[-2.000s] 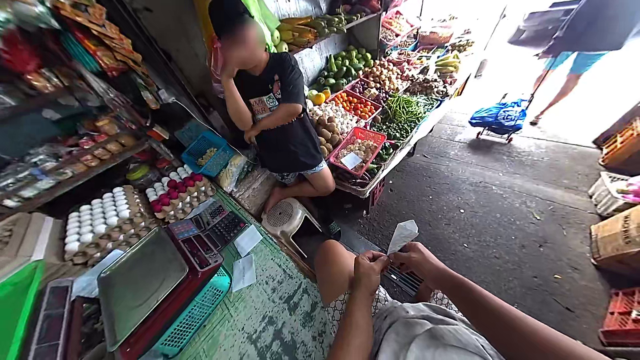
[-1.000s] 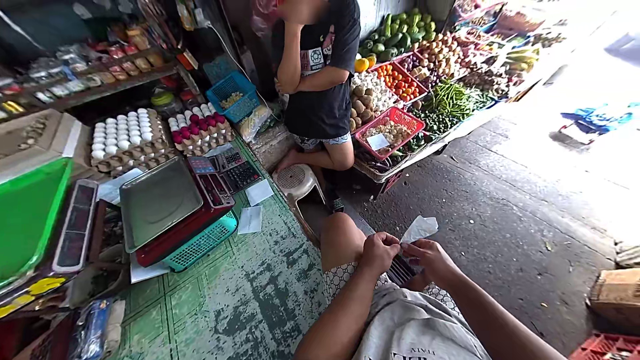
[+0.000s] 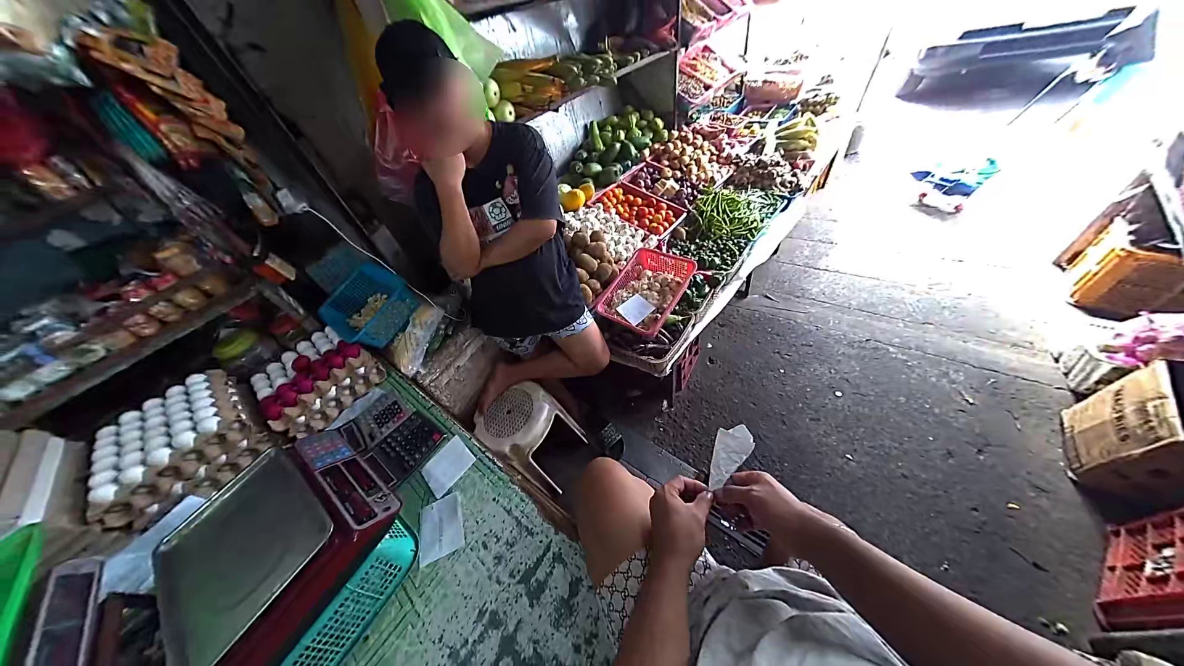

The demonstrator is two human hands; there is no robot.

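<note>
My left hand [image 3: 680, 516] and my right hand [image 3: 763, 504] meet over my lap, fingertips pinching the lower end of a small piece of white paper [image 3: 731, 451]. The paper stands up from between them, wider at the top. Left of my knee, two white paper slips [image 3: 449, 465] lie on the green painted counter [image 3: 499, 573]. A red weighing scale with a flat metal pan [image 3: 242, 546] and a keypad stands on that counter, over a teal plastic basket [image 3: 365, 592]. Trays of white eggs [image 3: 153, 439] and magenta eggs [image 3: 310, 375] sit behind the scale.
A person [image 3: 509, 222] leans at the wall beside a plastic stool [image 3: 518, 416]. Beyond is a vegetable stand with a red basket [image 3: 647, 287] and green beans [image 3: 735, 215]. On the right are a cardboard box [image 3: 1124, 425] and a red crate [image 3: 1142, 564] on the floor.
The view has swung about between the frames. Both hands stay together on the paper, which stands more upright than one second ago.
</note>
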